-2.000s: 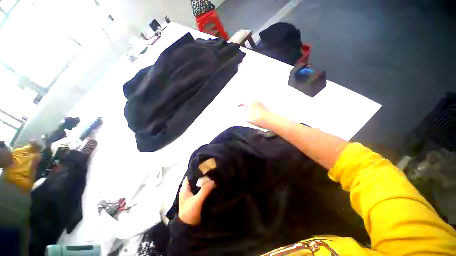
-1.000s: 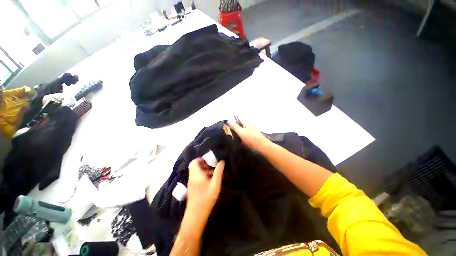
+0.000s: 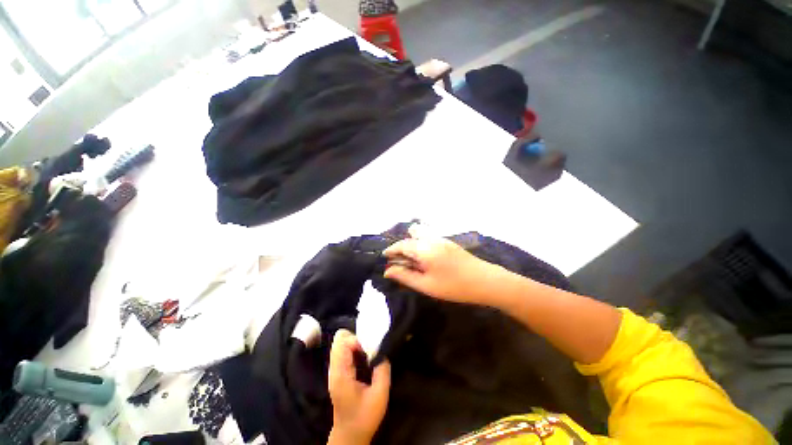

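A black garment (image 3: pixel 469 356) lies over my lap and the near table edge. My left hand (image 3: pixel 358 387) pinches the garment opening at the lower end of a white strip (image 3: pixel 373 317). A second small white piece (image 3: pixel 306 330) shows on the cloth to its left. My right hand (image 3: pixel 434 265) is at the garment's upper edge, its fingers bent together on the black cloth. Whether a needle or thread is between its fingers is too small to tell.
A black garment pile (image 3: pixel 321 130) lies on the white table (image 3: pixel 486 187). A dark open box (image 3: pixel 535 163) stands at the right edge. Scraps (image 3: pixel 195 322), a grey-green bottle (image 3: pixel 62 382) and speckled trims (image 3: pixel 208 404) lie left. A black crate (image 3: pixel 725 278) is on the floor.
My right hand has come from the table onto the garment's upper edge. My left hand has moved lower, and more of the white strip shows above it. The tan patch seen earlier is no longer clear.
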